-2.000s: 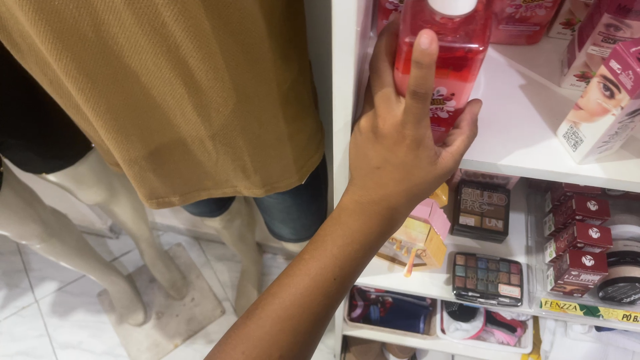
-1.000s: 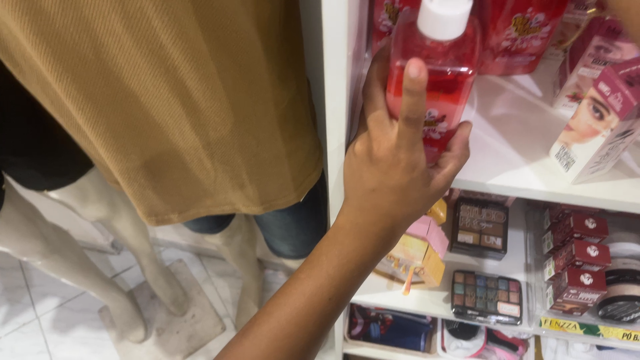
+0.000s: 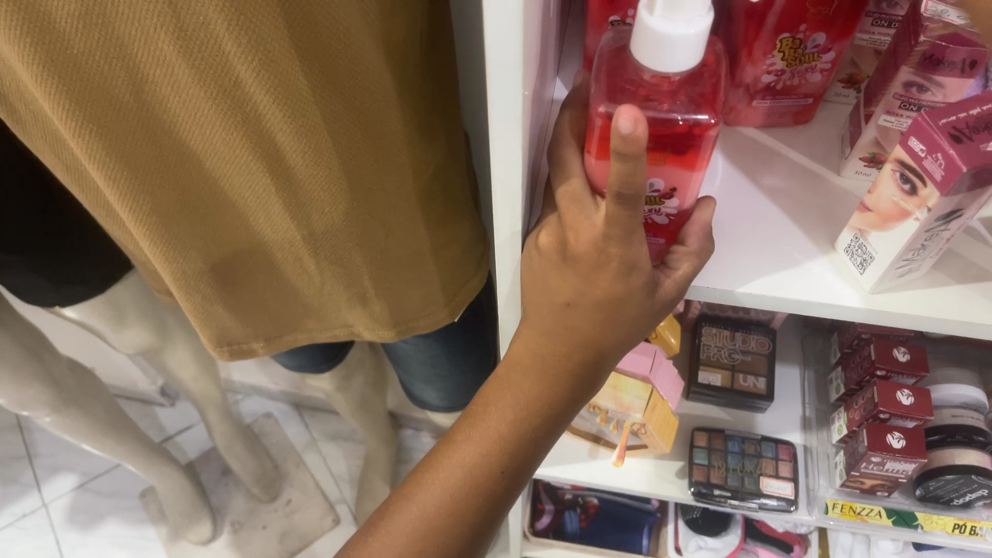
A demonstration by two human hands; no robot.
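Note:
My left hand [image 3: 604,248] is wrapped around the sides of a clear plastic bottle [image 3: 701,132] of red and pink liquid with a white cap. Its index finger lies raised along the front, and the thumb is at the right side. The bottle is upright at the left end of a white shelf; its base is hidden behind the hand. At the top right corner shows a sliver of skin, apparently my right hand [image 3: 981,9], above the cosmetic boxes [image 3: 914,194]; its fingers cannot be made out. More red packages [image 3: 790,70] stand behind the bottle.
The white shelf edge [image 3: 837,310] runs below the boxes. Beneath are makeup palettes [image 3: 742,469], a pink and yellow carton [image 3: 639,399], small dark red boxes [image 3: 883,457] and round containers. Left of the white side panel [image 3: 508,194] stand mannequins, one in a brown garment [image 3: 310,178].
A bit of skin has come into view at the top right. My left hand stays around the bottle throughout.

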